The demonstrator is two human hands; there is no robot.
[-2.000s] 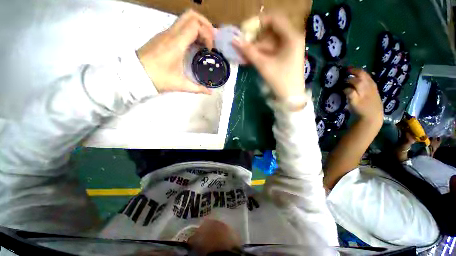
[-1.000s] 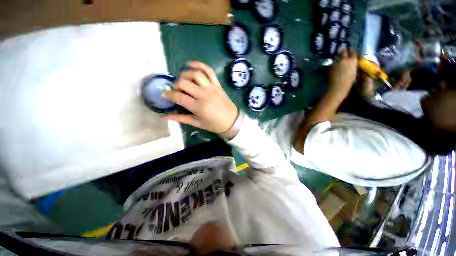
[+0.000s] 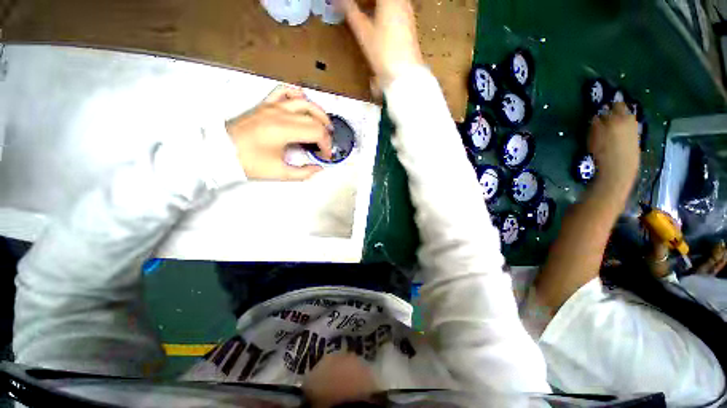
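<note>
A black round housing with a dark inside lies on the white board near its right side. My left hand holds it from the left, fingertips on its rim and partly covering it. My right hand is stretched forward over the brown sheet, at the top edge of the picture. Its fingertips are at pale discs lying there and are partly cut off. Whether they grip a disc cannot be told.
Several finished units with pale faces lie on the green bench at the right. A neighbour's hand is over more units. A yellow-orange tool is beyond, near a clear plastic bag.
The unit with a pale disc in my right hand is gone from the board. A dark housing is now under my left hand. My right hand has moved forward to the loose discs.
</note>
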